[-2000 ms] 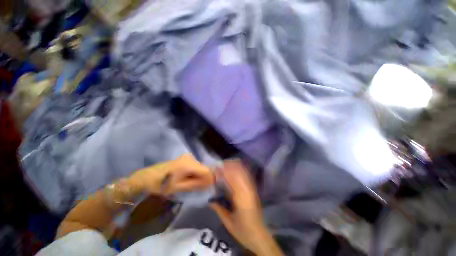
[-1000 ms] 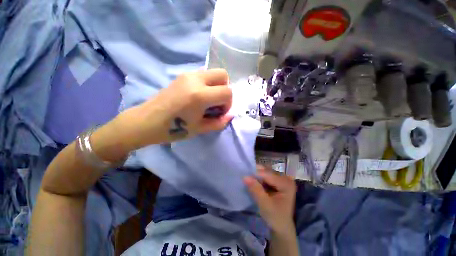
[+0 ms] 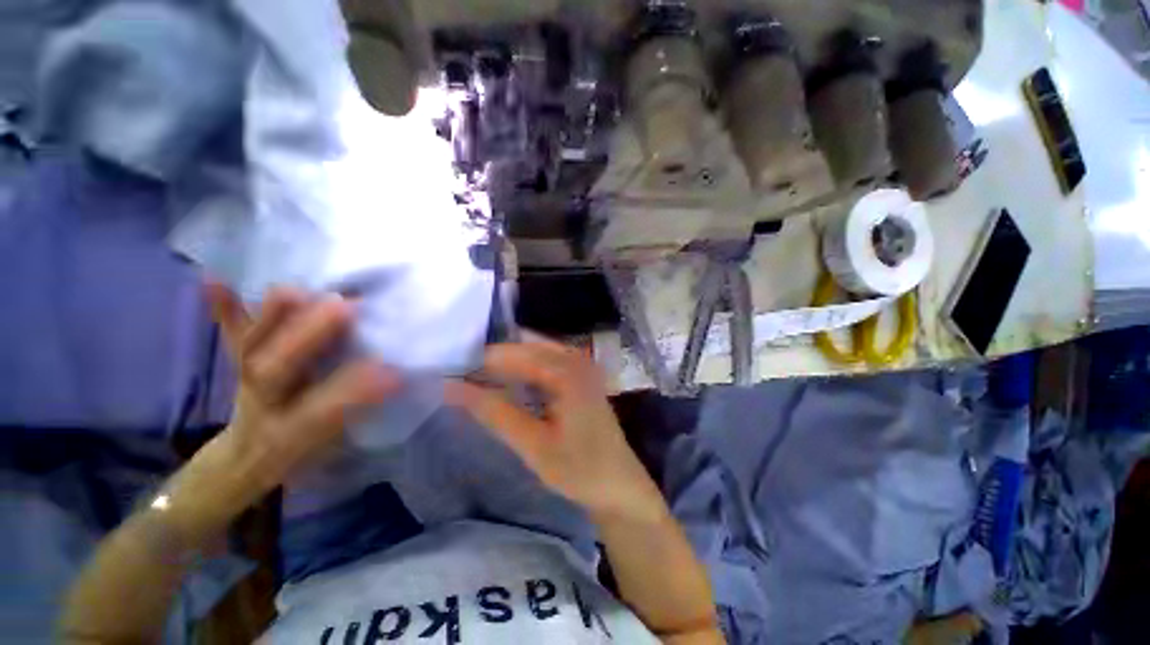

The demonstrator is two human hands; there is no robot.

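Note:
A light blue-grey garment panel (image 3: 423,315) lies at the lit presser foot (image 3: 473,208) of the overlock machine and looks white under the lamp. My left hand (image 3: 296,365) is blurred and rests on the panel's left front part with its fingers spread. My right hand (image 3: 549,410) has thumb and fingers together at the panel's front right edge, just below the foot. The cloth under the foot is too bright to tell in detail. The machine's tension dials (image 3: 782,132) stand right of the foot.
Grey prongs (image 3: 713,321), a printed tape (image 3: 788,325), a white roll (image 3: 883,242), yellow scissors handles (image 3: 868,340), a smartphone (image 3: 990,280) and a narrow black-gold case (image 3: 1054,129) are on the right. Cloth hangs below (image 3: 820,491). A purple surface (image 3: 82,290) is left.
The view has shifted right, bringing the phone in. My left hand has turned from a closed grip near the foot to spread fingers lower on the panel. My right hand has moved up to the panel's edge.

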